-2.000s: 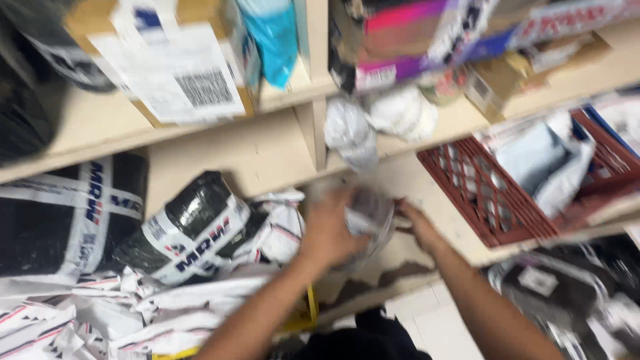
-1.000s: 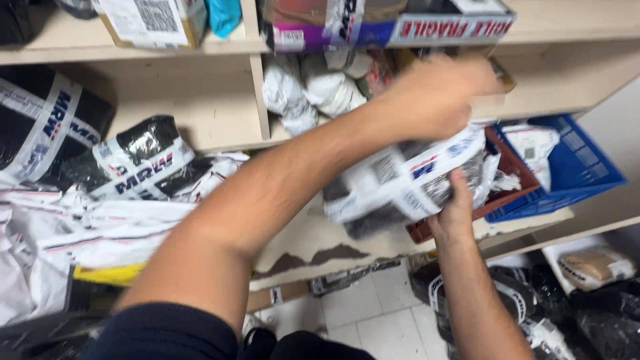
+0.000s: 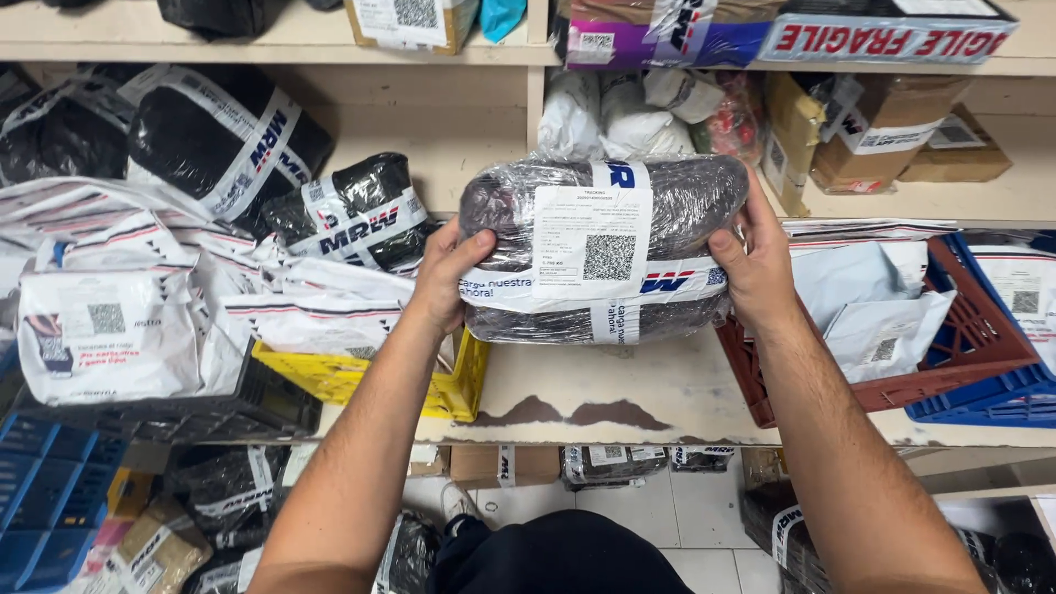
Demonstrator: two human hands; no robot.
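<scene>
A dark parcel wrapped in clear plastic film (image 3: 511, 214) is held up level in both hands above the shelf. White printed tape crosses it, and a white label with a square code faces me. My left hand (image 3: 450, 272) grips its left end, thumb on the front. My right hand (image 3: 752, 256) grips the right end the same way; the fingers behind the parcel are partly hidden. Below and left of it is a yellow plastic crate (image 3: 466, 384) with white mailing bags. To the right stands a dark red plastic crate (image 3: 982, 367) with pale bags.
Black taped parcels (image 3: 239, 140) and a pile of white bags (image 3: 115, 330) lie at left. White wrapped bundles (image 3: 569, 115) and cardboard boxes (image 3: 879, 136) fill the back compartment. A blue crate (image 3: 949, 408) adjoins the red one. More parcels (image 3: 516, 466) lie under the shelf edge.
One second ago my right hand was off the parcel or blurred over it; now both hands hold its ends. The parcel has turned level with its label facing me. The view has shifted.
</scene>
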